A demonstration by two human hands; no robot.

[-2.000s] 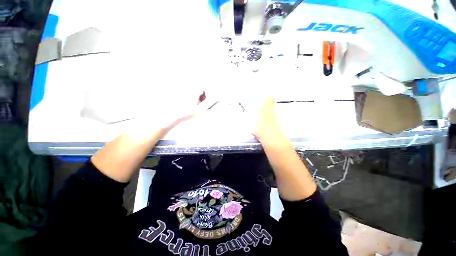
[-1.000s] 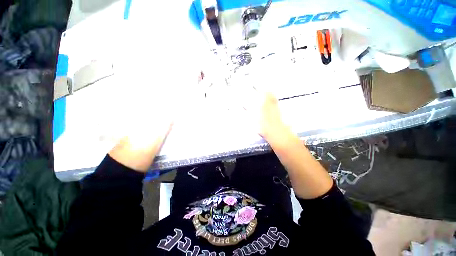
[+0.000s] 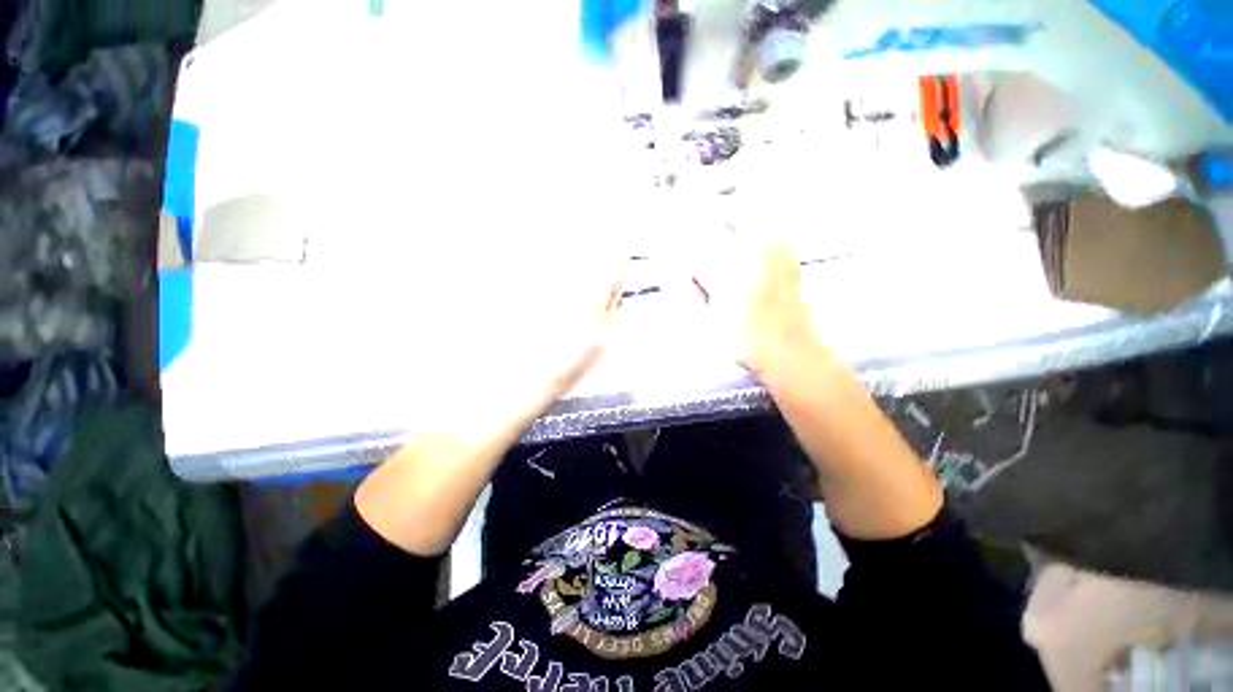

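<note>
My left hand [image 3: 575, 354] lies on the white table in front of the machine, its fingers mostly washed out by glare. My right hand [image 3: 774, 304] lies to the right of it, also bleached. Whatever is between or under the hands is lost in glare; only short dark and reddish marks show there. The presser foot area [image 3: 713, 142] is just beyond the fingers. Brown pocket pieces [image 3: 1143, 254] are stacked at the right end. A paler taupe piece [image 3: 252, 229] lies flat at the left, with another at the table's left edge.
Orange and black snips [image 3: 940, 119] lie right of the needle. A white scrap [image 3: 1133, 177] is beside the brown stack. The ruler tape [image 3: 649, 408] runs along the front edge. Dark green fabric [image 3: 129, 541] hangs at the left. Pale trimmings [image 3: 1007, 453] lie below the table's right side.
The view has shifted and turned. Compared with one second ago, my left hand has moved right, closer to my right hand. The right hand stays in front of the needle.
</note>
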